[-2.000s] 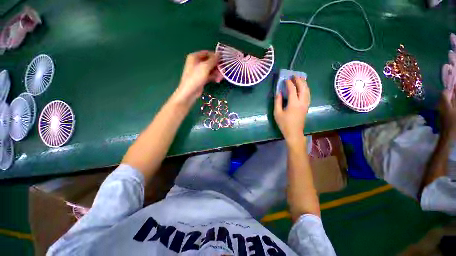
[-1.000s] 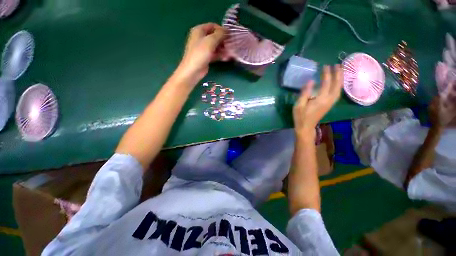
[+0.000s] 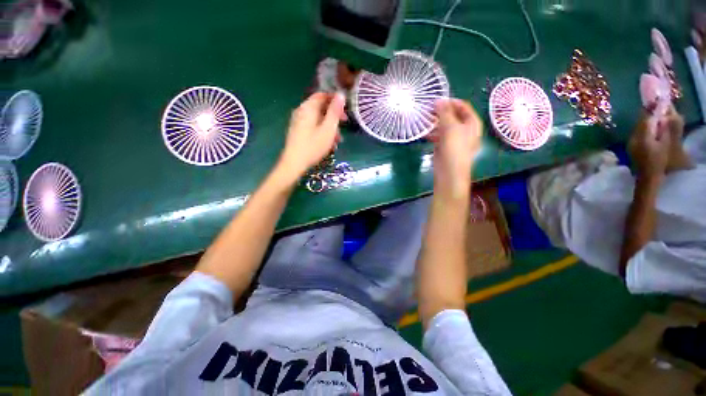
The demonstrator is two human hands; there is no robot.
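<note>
A pale fan grille is face-up in front of the press head. My right hand grips its right edge. My left hand is just left of the grille, by the press fixture, fingertips close together; whether they hold something small cannot be told. The fixture is partly hidden by the head, grille and hand. A small pile of shiny trim rings lies below my left hand. The switch box is not visible; its cable loops behind the grille.
One grille lies left of my left arm, with more grilles at the far left. A pink grille and a coppery ring heap lie at right. A co-worker's hands hold pink parts. Cartons stand below the bench.
My right hand has left the switch box and now holds a grille. A grille now lies on the table left of my left arm. My left hand no longer holds a grille under the press head.
</note>
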